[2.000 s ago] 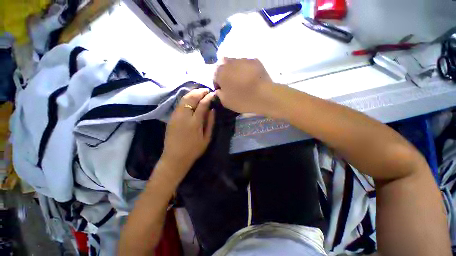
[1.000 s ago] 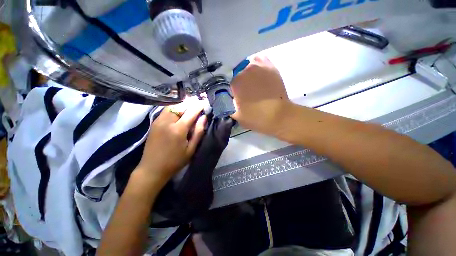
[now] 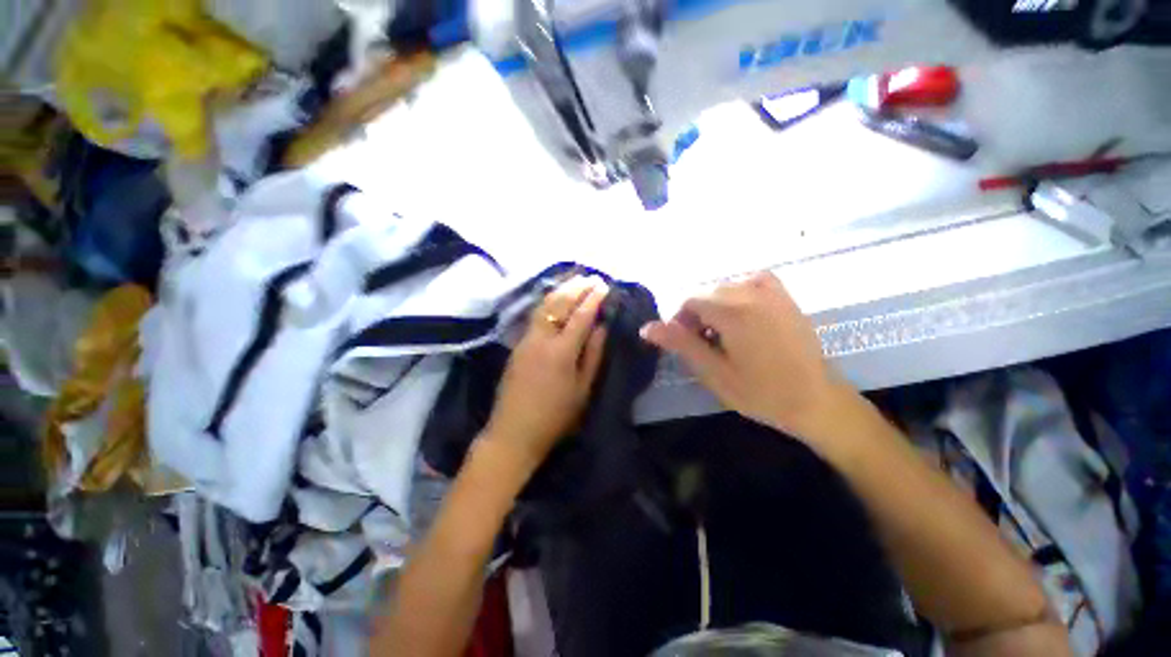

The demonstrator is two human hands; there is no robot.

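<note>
The pale garment piece (image 3: 244, 347) with black stripes lies heaped at the left and runs to the table's front edge. Its black cloth part (image 3: 623, 353) is bunched there. My left hand (image 3: 552, 366) grips the black cloth, fingertips pinching its upper edge. My right hand (image 3: 751, 347) is just right of the cloth, thumb and forefinger close together at its edge; whether they hold a thread or cloth is too blurred to tell. The presser foot area (image 3: 646, 180) of the sewing machine (image 3: 822, 64) is behind both hands, apart from the cloth.
A red box (image 3: 918, 86), a dark slim tool (image 3: 922, 132) and a red thin tool (image 3: 1053, 172) lie at the back right. A metal guide (image 3: 1072, 212) is at the right. The ruler strip (image 3: 899, 329) runs along the front. Striped pieces (image 3: 1027, 436) hang below right.
The cloth and both hands have come away from the presser foot towards the front edge. My right hand has moved right, off the foot's side. The head view has drawn back from the machine.
</note>
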